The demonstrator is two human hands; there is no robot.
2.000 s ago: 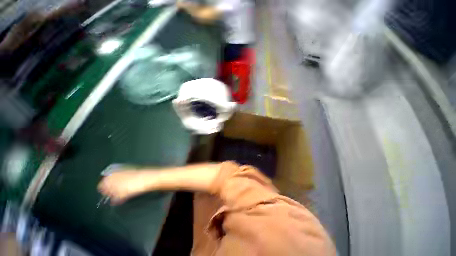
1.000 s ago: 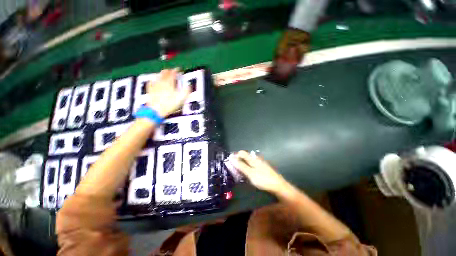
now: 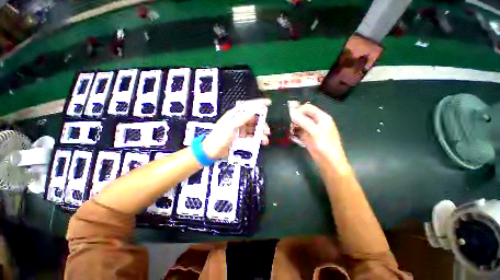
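Observation:
My left hand (image 3: pixel 227 134), with a blue wristband, holds a white-silver housing (image 3: pixel 246 143) upright over the right edge of the black blister tray (image 3: pixel 233 90). My right hand (image 3: pixel 318 128) is just to the right, apart from the housing, and pinches a small light-coloured part (image 3: pixel 294 117) whose exact kind is unclear. The tray lies on the bench with many housings in two upright rows and a sideways row between. The pocket at its top right corner is bare. My left forearm hides part of the lower row.
A glossy dark reddish display (image 3: pixel 351 64) leans at a metal post (image 3: pixel 384 19). Beyond the pale rail, the green conveyor (image 3: pixel 181 46) carries scattered pieces. A pale green fan (image 3: pixel 465 131) and a white fan (image 3: pixel 474 235) are at right, another white fan (image 3: pixel 35 158) at left.
My left hand has lifted a housing from the tray's top right and moved toward me and right. My right hand has risen from beside the tray's lower right edge. The view has shifted.

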